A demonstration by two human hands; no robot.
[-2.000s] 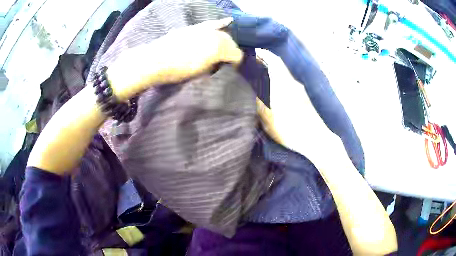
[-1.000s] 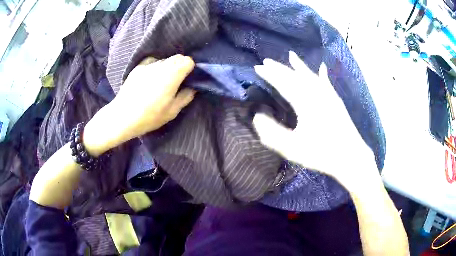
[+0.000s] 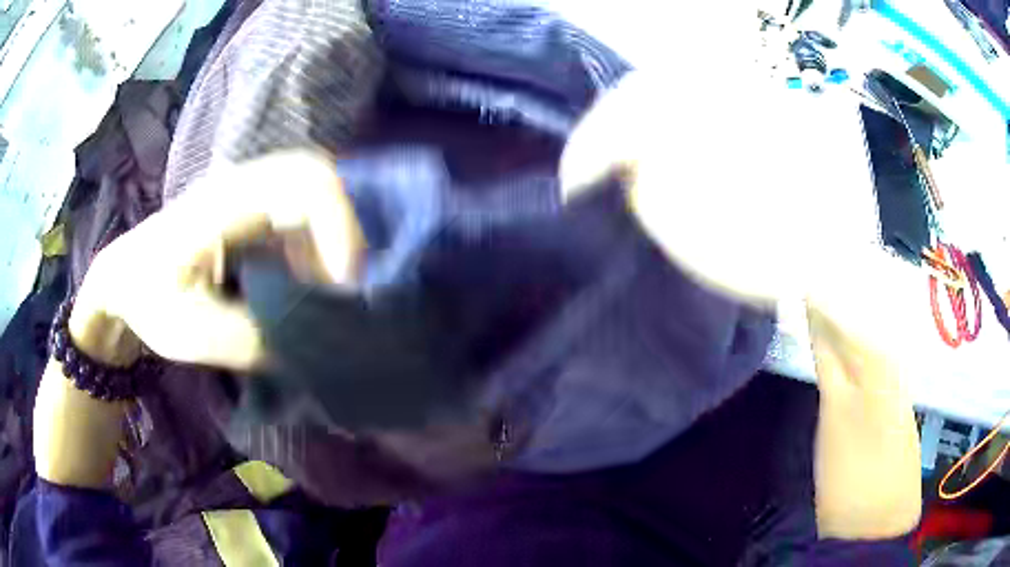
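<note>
A bulky navy-blue garment (image 3: 653,343) lies over my lap and the table edge. Its striped lining (image 3: 294,83) shows at the upper left. My left hand (image 3: 222,260), with a dark beaded bracelet at the wrist, grips the cloth at the left, with a blue fold beside the fingertips. A dark, blurred part of the garment (image 3: 377,343) hangs between the hands. My right hand (image 3: 709,188) is overexposed and blurred at the garment's right side. Its fingertips are washed out, so its grip cannot be told.
Dark garments (image 3: 127,144) are piled at the left. On the white table (image 3: 975,366) at the right lie a flat black rectangle (image 3: 895,183), red loop handles (image 3: 955,294) and small metal parts (image 3: 814,55). Yellow-green patches (image 3: 238,537) show at the lower left.
My left hand has moved left and down with the cloth. My right hand has moved up and right. The garment between them has shifted, and its dark underside now shows where striped lining showed before.
</note>
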